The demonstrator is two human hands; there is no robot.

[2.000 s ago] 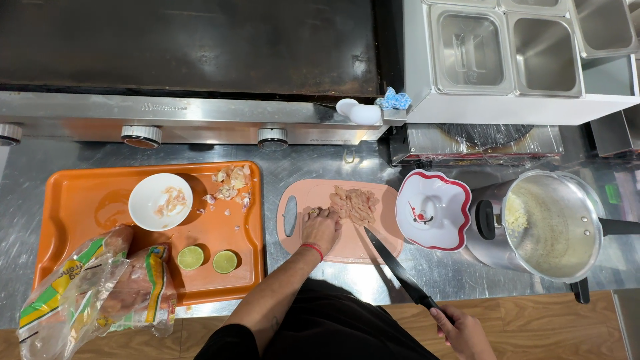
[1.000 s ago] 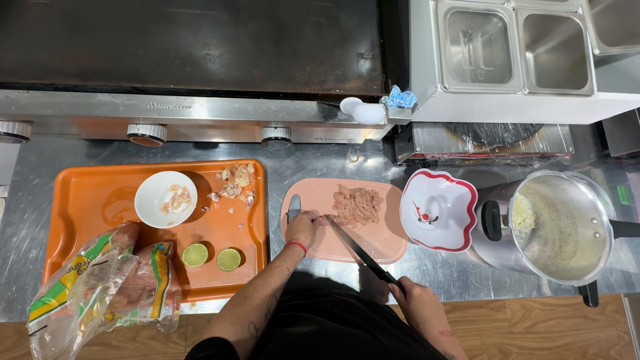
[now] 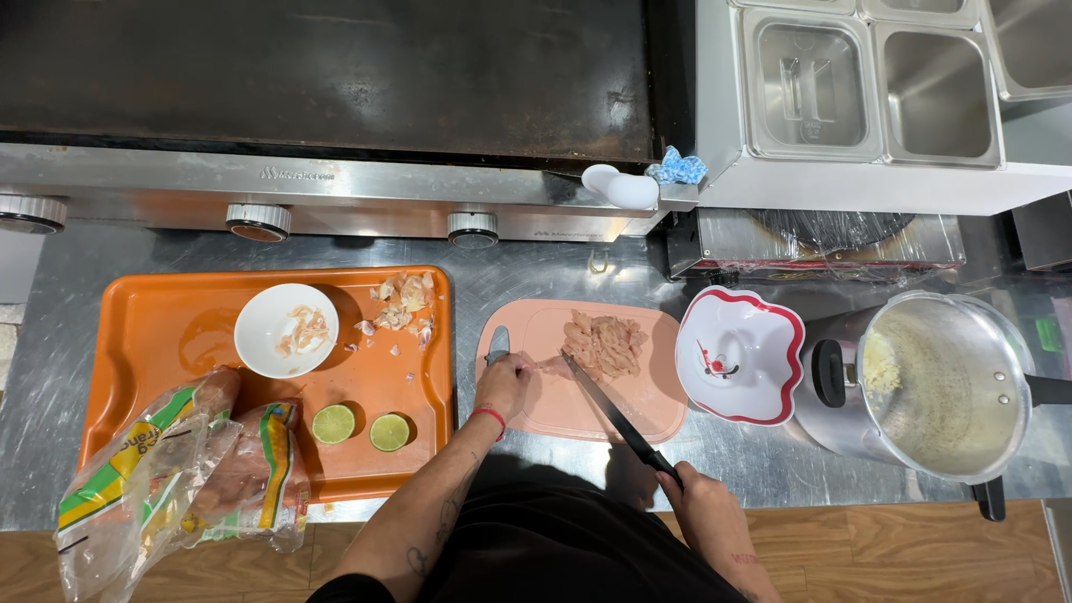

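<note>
My left hand holds one end of a strip of raw meat at the left part of the pink cutting board. In my right hand is the black handle of a long kitchen knife; the blade slants up and left, its tip at the strip beside the pile of cut raw meat. The white bowl with a red wavy rim stands just right of the board. Part of the strip is hidden by my left fingers.
An orange tray at left holds a white bowl, lime halves, peelings and bagged raw meat. A large metal pot with chopped bits stands at right. Behind are a griddle and steel containers.
The knife has swung from low right of the board onto the meat by my left hand. My left hand has moved left, drawing a strip out beside the pile.
</note>
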